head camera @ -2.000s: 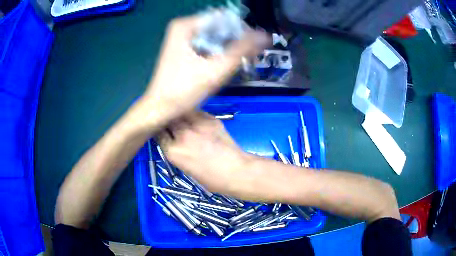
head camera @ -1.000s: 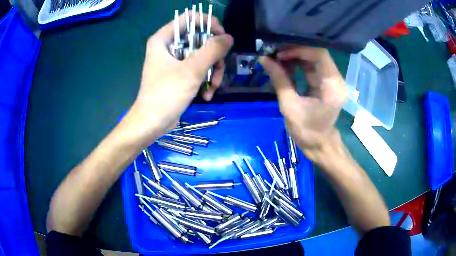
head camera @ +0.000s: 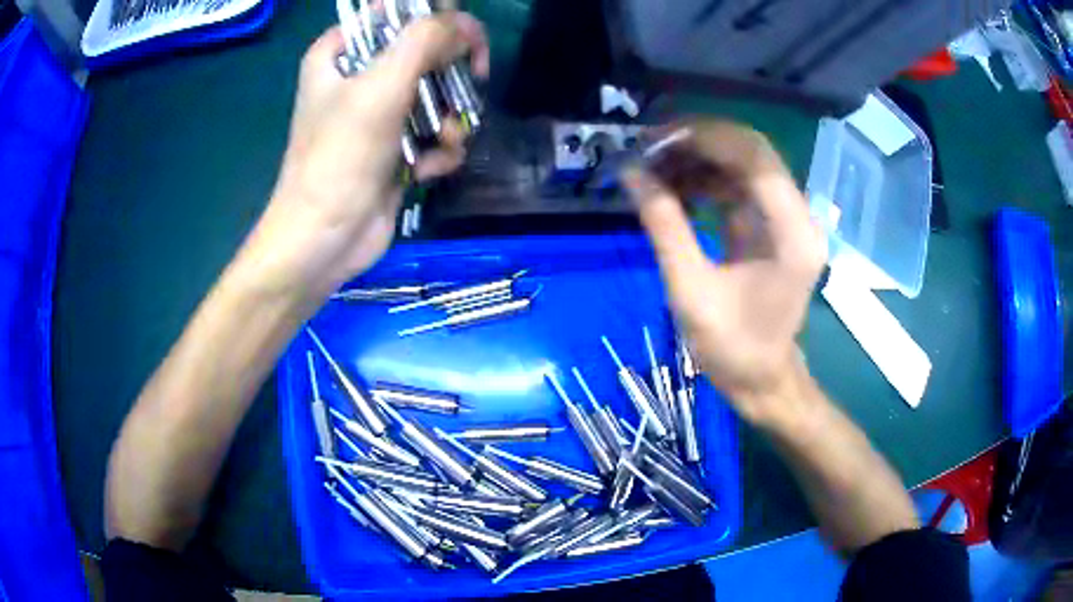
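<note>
My left hand [head camera: 353,153] holds a bunch of silver plunger assemblies [head camera: 433,100] at the upper left, above the back edge of the blue parts tray [head camera: 494,253]. My right hand [head camera: 747,235] is just right of the press fixture [head camera: 594,147], fingers curled and blurred. A thin shiny piece shows at its fingertips, seemingly a plunger assembly [head camera: 665,144]; most of it is hidden or blurred. The small notched upper die [head camera: 618,101] shows above the fixture. Many plunger assemblies lie loose in the tray, heaped toward its front.
The grey press head [head camera: 788,47] overhangs the fixture. A clear plastic box [head camera: 871,194] and a white card [head camera: 882,341] lie at right, with a small blue bin [head camera: 1030,318] beyond. A white tray [head camera: 165,26] is upper left; a long blue bin [head camera: 35,294] is far left.
My left hand, holding the bunch, has moved left and its rods have tilted. My right hand has moved slightly right from the fixture, uncovering more of it. Parts near the tray's back left have shifted.
</note>
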